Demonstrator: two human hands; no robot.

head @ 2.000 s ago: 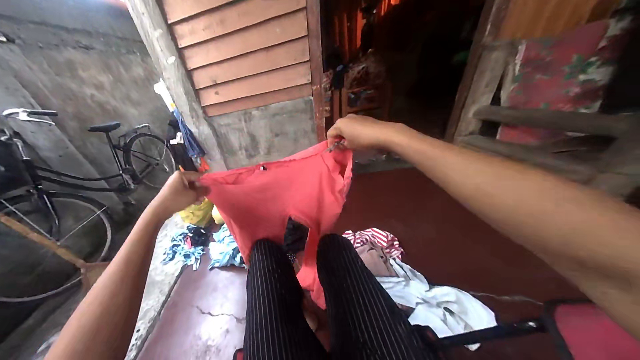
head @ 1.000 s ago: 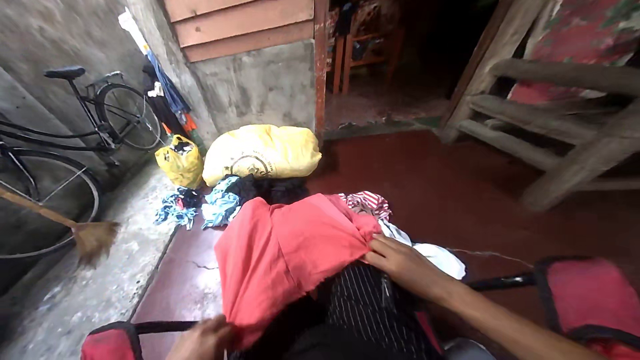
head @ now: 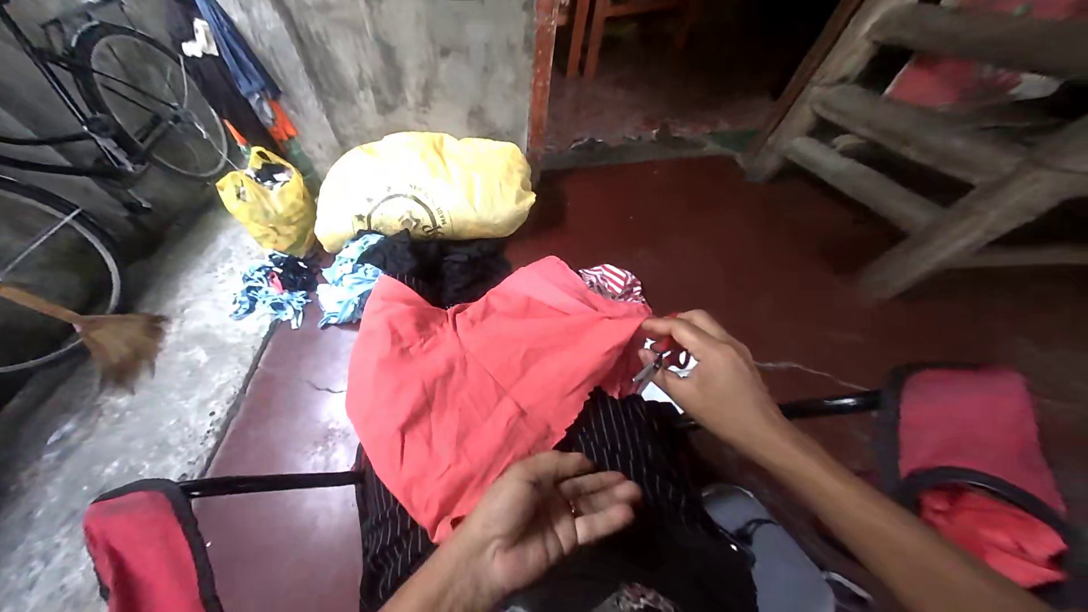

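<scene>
A coral-red piece of cloth [head: 484,357] lies spread over my lap, on black pinstriped trousers [head: 633,450]. My right hand [head: 710,365] pinches the cloth's right corner and also holds scissors [head: 653,370], whose metal part points down and left. Palm up, my left hand [head: 557,514] rests by the cloth's lower edge with its fingers apart and nothing in them. Beyond the cloth lie black cloth [head: 442,263], blue-and-white cloth pieces [head: 348,280] and a red-and-white striped cloth [head: 614,282] on the floor.
A stuffed yellow sack [head: 425,183] and a yellow plastic bag [head: 270,204] stand by the wall. Bicycles [head: 93,110] and a straw broom [head: 123,344] are at left, a rough wooden structure [head: 926,144] at right. Red padded chair arms [head: 973,425] flank me.
Held up by both hands two seconds ago, the red cloth was lowered onto my lap. My left hand has since let go and turned palm up. The view has tilted down.
</scene>
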